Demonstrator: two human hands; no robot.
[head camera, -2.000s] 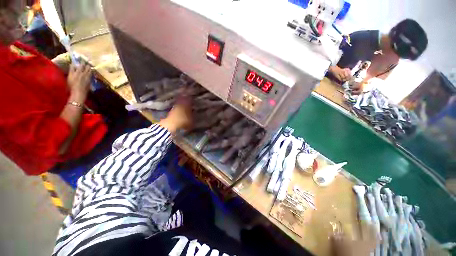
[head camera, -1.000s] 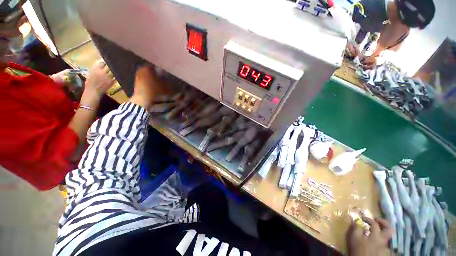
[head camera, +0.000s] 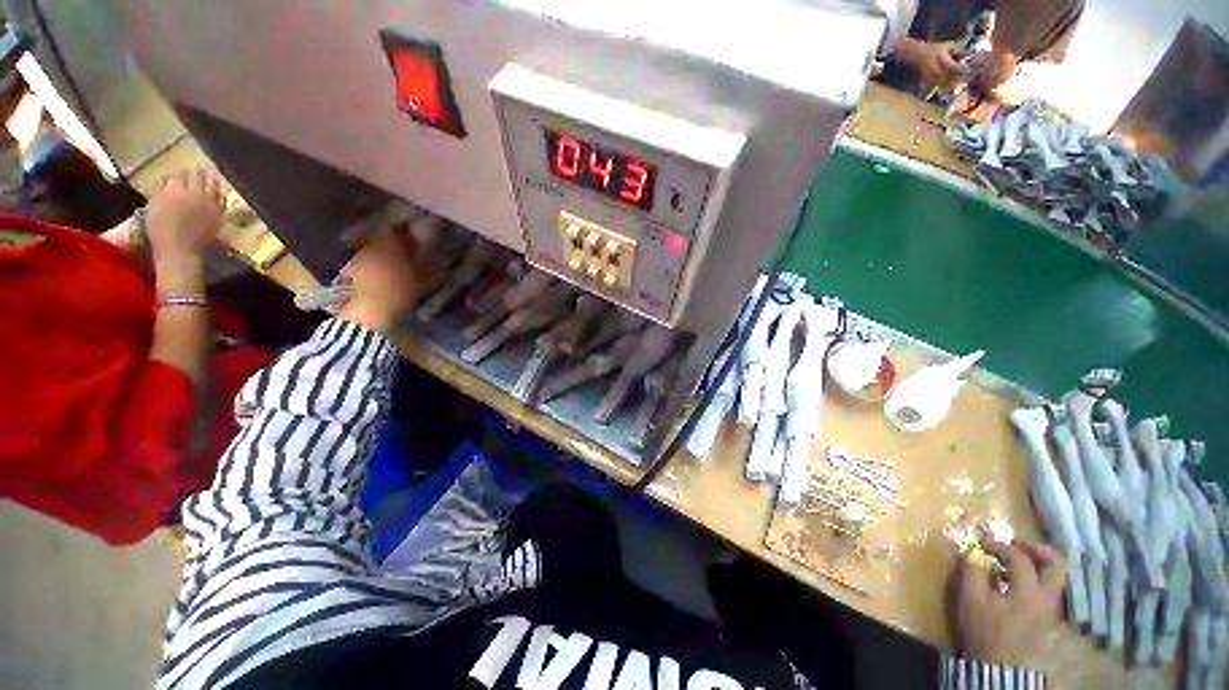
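Observation:
My left hand reaches into the open front of the grey heating box; its fingers are blurred and partly hidden. A pale workpiece end sticks out beside my left wrist; I cannot tell if the hand grips it. Several grey-white limb-shaped workpieces lie side by side inside the box. My right hand rests on the bench at the lower right, fingers bent, with yellow on a fingertip; whether it holds something small is unclear. Thin pins lie on the brown pad left of it.
A small workpiece group, a round pot and a white cone-nozzled bottle stand behind the pins. A larger workpiece pile lies right. A green strip runs behind. A red-sleeved person sits close at left; another works opposite.
My view has shifted. My left hand first moved leftward within the box and now sits nearer its front edge. My right hand, blurred earlier, now shows clearly beside the larger pile.

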